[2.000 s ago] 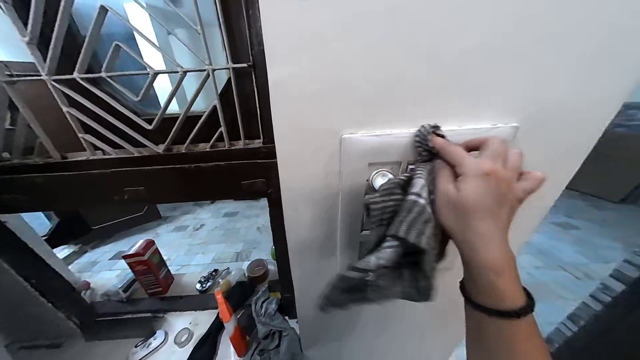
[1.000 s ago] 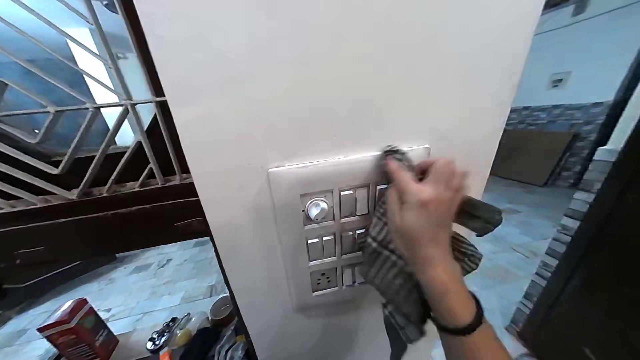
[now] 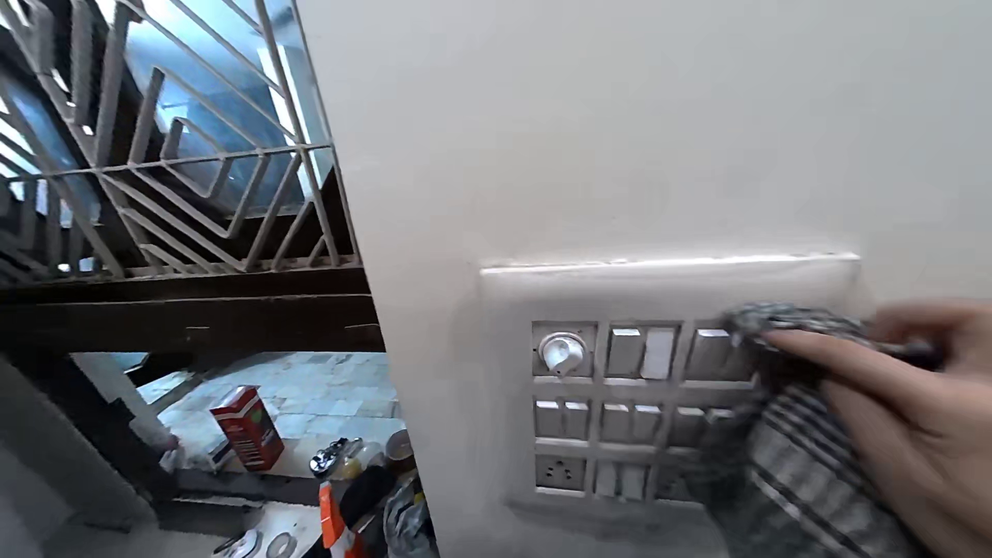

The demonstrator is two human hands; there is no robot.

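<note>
A white switch plate (image 3: pixel 666 291) is mounted on the pale wall, with rows of rocker switches, a socket at lower left and a round regulator knob (image 3: pixel 562 354) at upper left. My right hand (image 3: pixel 907 403), at the right edge of the head view, grips a grey checked cloth (image 3: pixel 806 465). The bunched top of the cloth lies against the upper right switches, under my extended index finger, and its lower part hangs over the plate's lower right. Motion blurs the cloth. My left hand is out of the frame.
A window grille (image 3: pixel 225 159) fills the upper left. On the ledge below stand a red box (image 3: pixel 248 430) and small jars (image 3: pixel 399 446). Lower down lie an orange-and-white object (image 3: pixel 335 523), a roll of tape (image 3: pixel 280 545) and crumpled grey fabric (image 3: pixel 407 519).
The view has shifted and sits nearer the plate. The cloth's bunched top has moved from the plate's upper edge down onto the upper right switches, still in my right hand.
</note>
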